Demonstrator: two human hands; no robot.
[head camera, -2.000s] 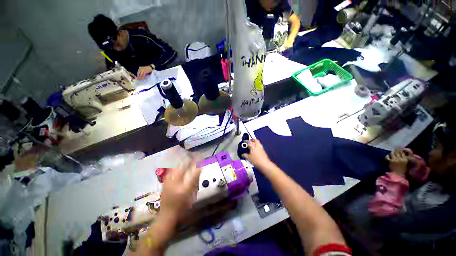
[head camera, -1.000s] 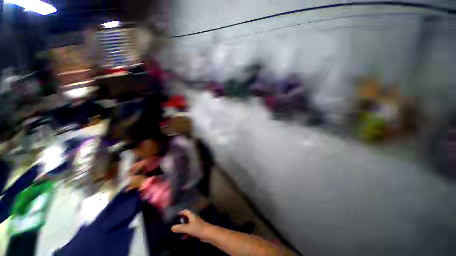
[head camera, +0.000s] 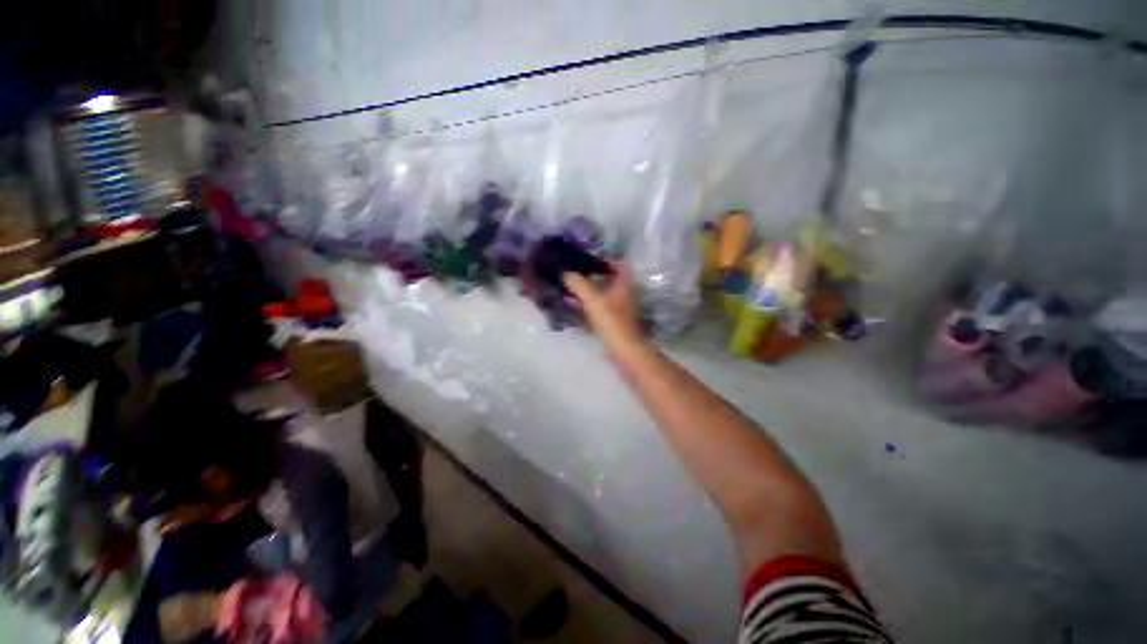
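Observation:
My right hand (head camera: 604, 302) is stretched out towards the wall, its fingers around a small dark thread cone (head camera: 572, 260). Hand and cone are in front of the hanging clear plastic thread bags, at a bag with dark purple spools (head camera: 550, 308). Blur hides whether the cone touches the bag. A bag with yellow, orange and white spools (head camera: 782, 283) hangs just right of the hand. My left hand is not in view.
Another bag with pink and grey spools (head camera: 1019, 359) hangs at the right. A dark cable (head camera: 554, 78) runs along the wall (head camera: 704, 503). At the lower left are a person in pink sleeves (head camera: 271, 610), a white sewing machine (head camera: 44, 528) and a red item (head camera: 302, 299).
The view has turned from the sewing table to the wall. My right hand, with the dark cone, has risen from low in the picture to the hanging bags. My left hand has left the view.

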